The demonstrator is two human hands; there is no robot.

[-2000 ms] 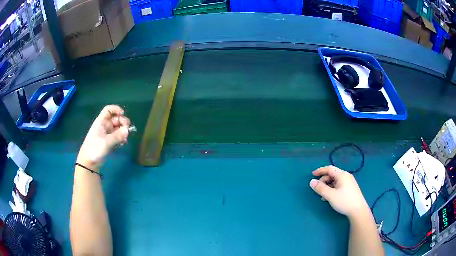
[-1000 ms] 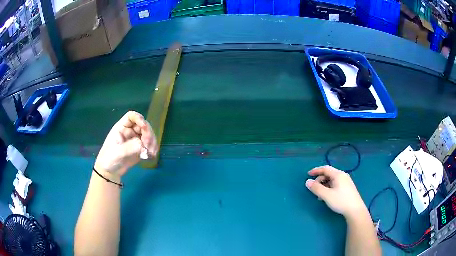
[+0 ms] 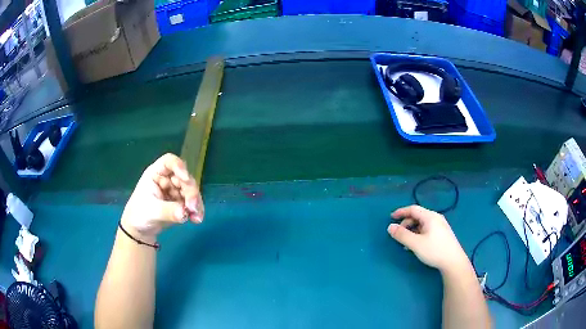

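My left hand (image 3: 166, 196) is raised over the bench, left of centre. Its thumb and fingers are pinched on a tiny pale piece, too small and blurred to name. My right hand (image 3: 424, 236) is low over the bench at the right, fingers curled. A thin black test power cable (image 3: 457, 196) loops behind it and runs into the curled fingers; its end is hidden there. A blue tray (image 3: 479, 137) on the belt at the upper right holds black headphones (image 3: 408, 88) and a folded black charging stand (image 3: 440, 118) on a white liner.
A yellow-brown bar (image 3: 204, 115) lies across the belt, partly behind my left hand. Another blue tray (image 3: 62, 142) with headphones is at the far left. A fan (image 3: 32, 307) is at lower left. A power supply (image 3: 572, 268), leads and a white power strip (image 3: 530, 218) are at right.
My left hand has moved right and down, from left of the bar to in front of its near end. My right hand stays nearly still. The view has shifted, moving the trays leftward in it.
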